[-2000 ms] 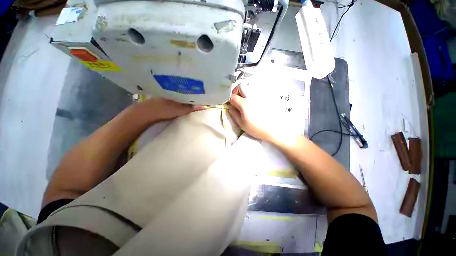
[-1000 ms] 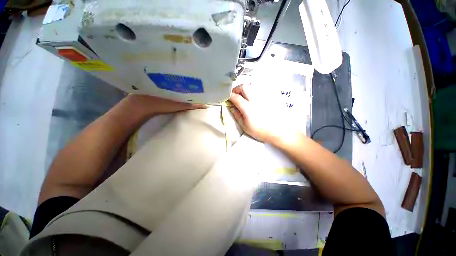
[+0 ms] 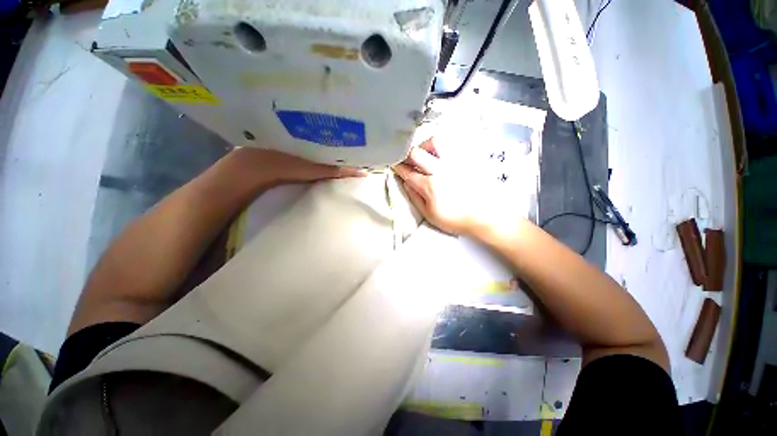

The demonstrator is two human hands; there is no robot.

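A large beige leather-like piece [image 3: 281, 272] runs from the lower left up to the sewing machine head [image 3: 290, 77]. A narrow yellow strip [image 3: 391, 194] runs down it from its top edge. My left hand [image 3: 311, 170] lies at the top edge on the left; its fingers are partly hidden under the machine head. My right hand [image 3: 423, 180] holds the top edge on the right, fingers bent, washed out by bright light. The needle area is hidden behind the head.
A white guide sheet [image 3: 503, 162] lies on the grey plate [image 3: 572, 157]. A black cord and a dark slim tool [image 3: 615, 217] lie to the right. Brown rectangles [image 3: 704, 330] lie far right. A white lamp-like tube [image 3: 564, 64] hangs above the plate.
The view has shifted, so the machine head sits slightly higher and further right in the picture. Both hands stay at the top edge, with only slight finger movement of my right hand.
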